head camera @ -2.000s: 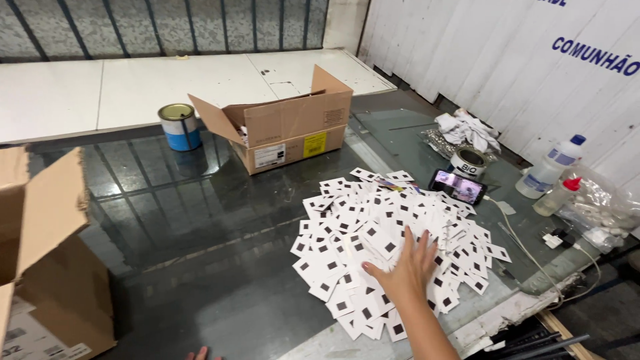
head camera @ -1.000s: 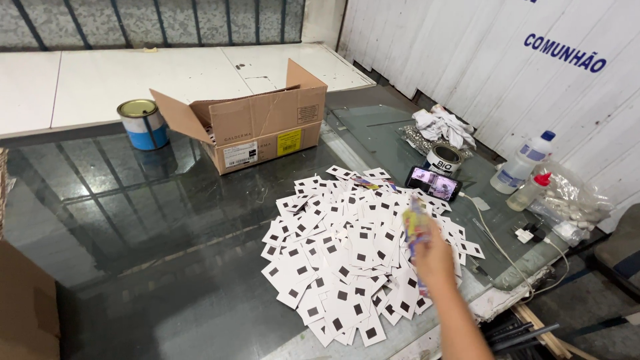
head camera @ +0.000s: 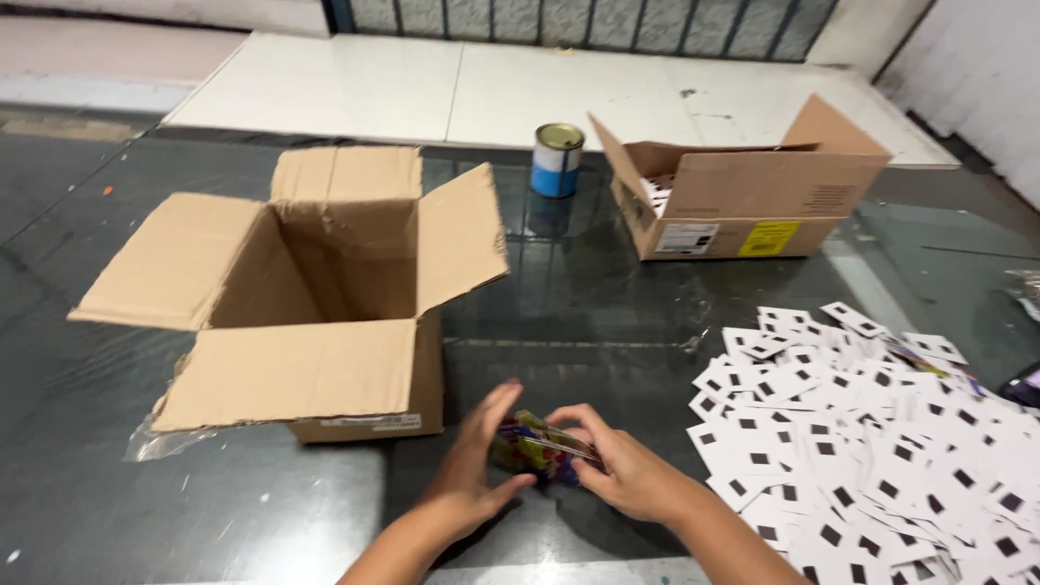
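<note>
My right hand (head camera: 621,467) grips a small stack of colourful printed cards (head camera: 540,447) by its right end, low over the dark tabletop. On the stack's left side is my left hand (head camera: 475,467), fingers apart; whether it touches the cards is unclear. Left of and beyond my hands stands a tall cardboard box (head camera: 325,366), its flaps spread, and the part of its inside that shows holds nothing. To the right lies a wide heap of white cards with black squares (head camera: 837,447), a few colourful faces among them.
A second cardboard box (head camera: 756,187) at the back right holds more white cards. Beside it stands a blue and white metal can (head camera: 558,161). Clear plastic (head camera: 166,439) sticks out by the tall box's lower left. A dark device (head camera: 1022,385) lies at the right edge.
My right hand has gone from the card heap, left across the table, with colourful cards in it. My left hand has come into view beside them. The view has swung left.
</note>
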